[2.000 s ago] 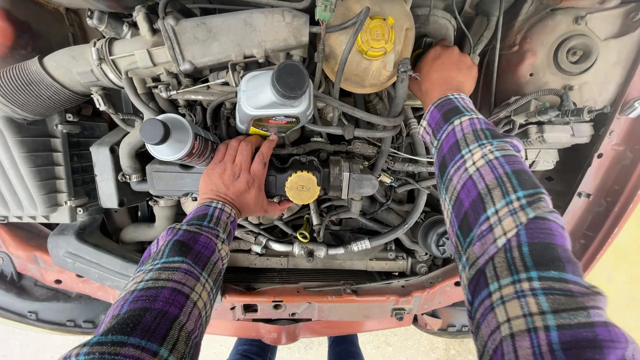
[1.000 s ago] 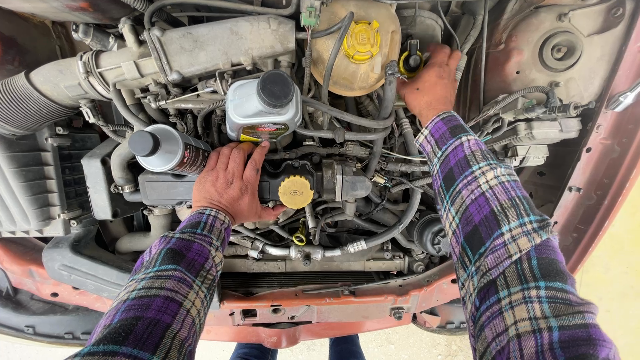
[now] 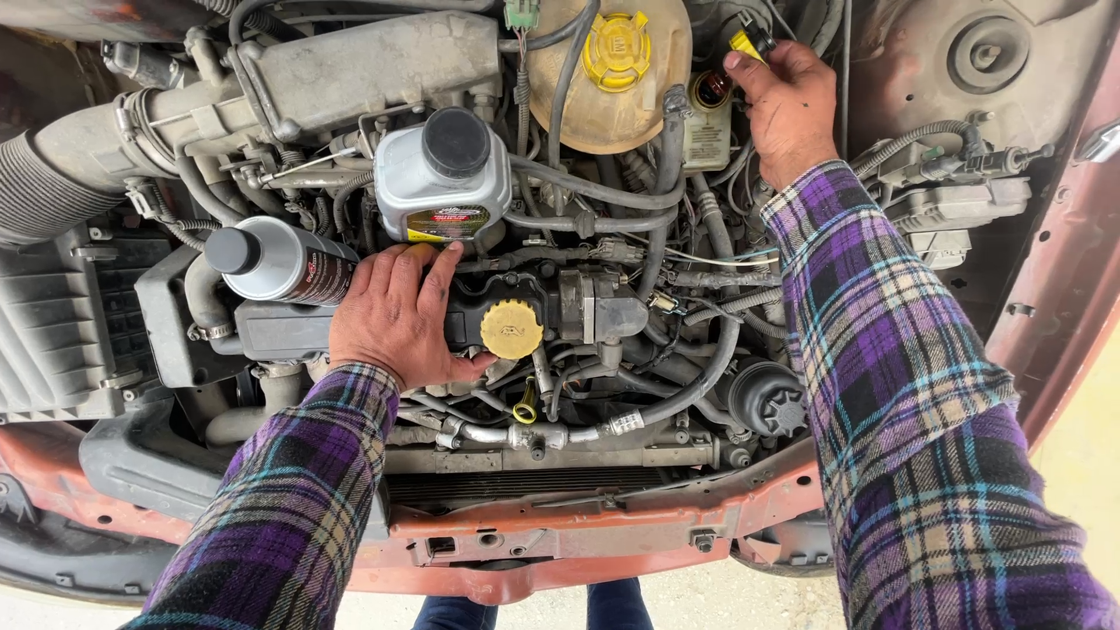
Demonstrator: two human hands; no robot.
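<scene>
Between the fingers of my right hand (image 3: 792, 105) is a black and yellow reservoir cap (image 3: 746, 39), tilted and apart from the neck. Just below it, the brake fluid reservoir (image 3: 707, 131) shows its open round mouth with dark reddish fluid or parts inside. My left hand (image 3: 407, 319) rests spread on the black engine cover, its fingertips against the lower edge of a grey bottle with a black cap (image 3: 444, 179). A second grey bottle (image 3: 284, 262) lies tilted at the left of that hand. The yellow oil filler cap (image 3: 512, 329) sits by my left thumb.
A coolant tank (image 3: 560, 83) with a yellow cap stands left of the open reservoir. The yellow dipstick handle (image 3: 525, 404) rises near the front. Hoses and wires cross the bay. At left is the air filter housing (image 3: 52, 324); the red front crossmember (image 3: 612, 525) runs along the bottom.
My right hand has lifted the black and yellow cap off, and the reservoir's mouth now shows. My left hand stays on the engine cover by the bottles.
</scene>
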